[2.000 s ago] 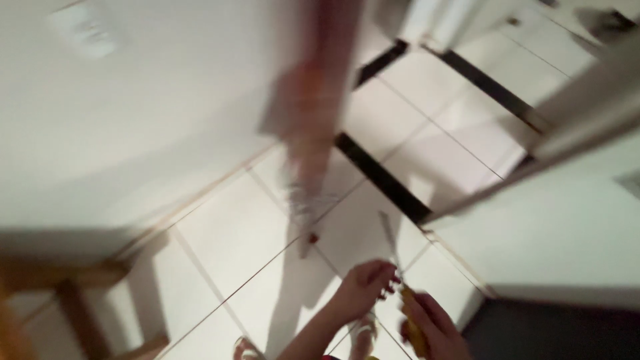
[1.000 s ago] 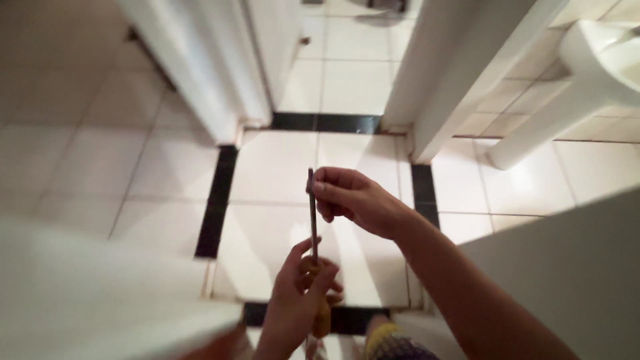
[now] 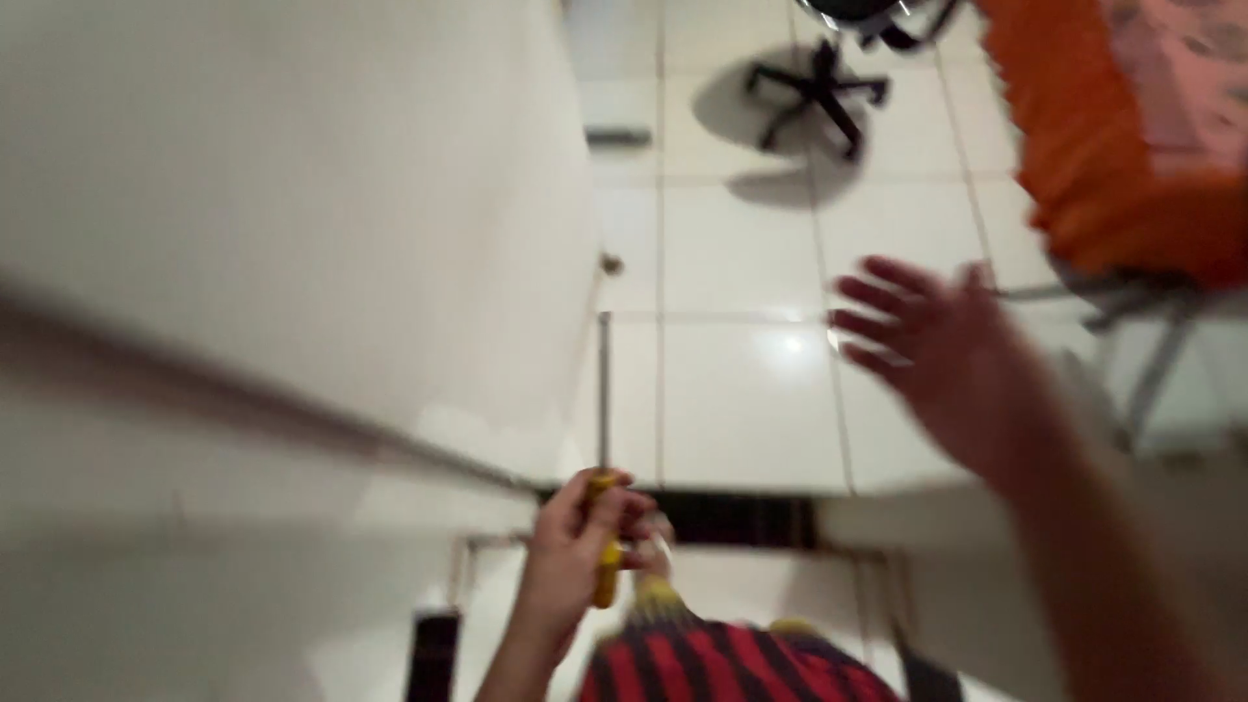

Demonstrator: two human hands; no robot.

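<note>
My left hand is closed around the yellow handle of a screwdriver, low and a little left of the middle of the view. Its long metal shaft points up and away over the tiled floor, with the tip free. To the right, my right hand is raised with its fingers spread, blurred, and holds nothing. A wide gap lies between this hand and the screwdriver.
A white door fills the left side, with a small doorstop-like knob near its edge. Farther off stands a black wheeled chair base. An orange cloth covers furniture at right. A dark threshold strip crosses the doorway.
My right hand has left the screwdriver's shaft and moved out to the right, its fingers now spread. My left hand still holds the handle. The view has turned and moved toward another room.
</note>
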